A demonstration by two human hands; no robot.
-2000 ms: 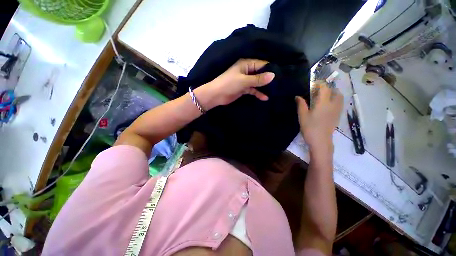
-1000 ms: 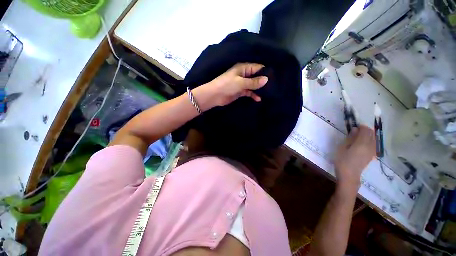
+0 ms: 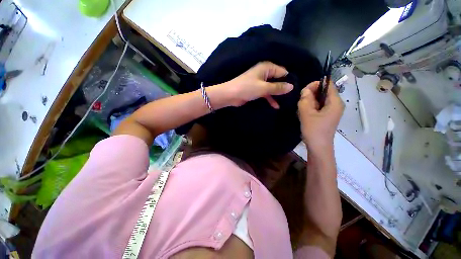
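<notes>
A black garment point(image 3: 252, 121) lies bunched over the table's front edge and my lap, with a flatter, shinier part reaching back beside the sewing machine head point(image 3: 404, 40). My left hand point(image 3: 263, 86) is on the garment, thumb and fingers pinching a bit of the black cloth; the exact fold is hard to tell. My right hand point(image 3: 322, 109) holds the black thread snips point(image 3: 325, 81) upright, tips pointing away from me, just right of the garment. The snips do not visibly touch the cloth.
A pale stick-like tool point(image 3: 363, 115) and a second slim dark tool point(image 3: 387, 152) lie on the machine bed. A printed ruler scale point(image 3: 361, 189) runs along the front edge. At left are a white table point(image 3: 55, 55), a cord, a clear plastic bag point(image 3: 121, 91) and a green bag point(image 3: 60, 177).
My right hand went from the garment to the machine bed, took hold of the black snips, and came back beside the cloth with them. My left hand kept its place on the garment.
</notes>
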